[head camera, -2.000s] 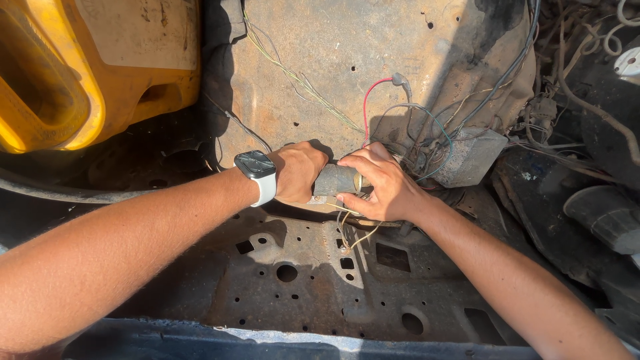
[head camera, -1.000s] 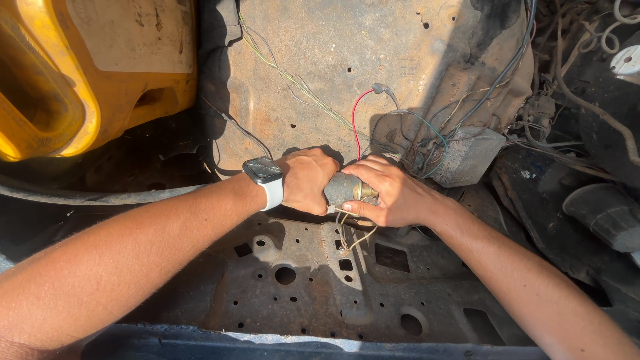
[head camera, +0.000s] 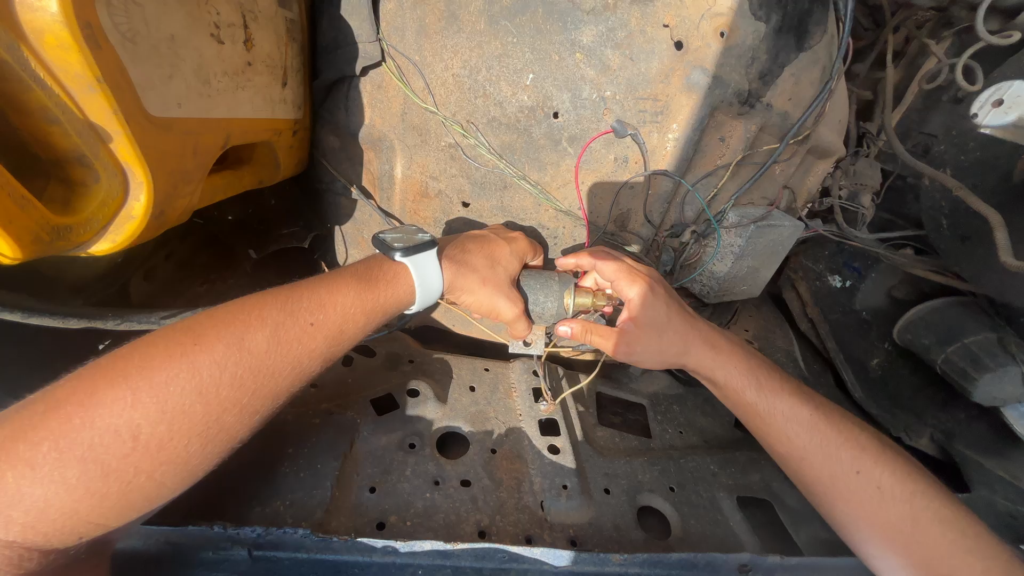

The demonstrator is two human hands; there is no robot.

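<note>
A dark cylindrical part (head camera: 546, 296) with a brass threaded fitting (head camera: 592, 299) at its right end lies between my hands. My left hand (head camera: 490, 276), below a smartwatch with a white band (head camera: 410, 264), grips the cylinder's left end, thumb near a small metal bracket tab (head camera: 526, 341). My right hand (head camera: 632, 308) is curled around the fitting's side, thumb and forefinger apart; whether its hidden fingers press on the fitting is unclear. A red wire (head camera: 578, 180) runs down behind the right hand. Thin tan wires (head camera: 580, 388) hang below the part.
A yellow plastic container (head camera: 216, 152) stands at upper left. Behind the hands rises a rusty metal panel (head camera: 512, 104). A grey box (head camera: 740, 252) and tangled wiring are at right. A perforated metal panel (head camera: 480, 472) spans the front, ending in a blue edge (head camera: 320, 552).
My right hand has opened its fingers somewhat and shifted off the cylinder's body, so the brass fitting shows more. My left hand has come round onto the cylinder's left end.
</note>
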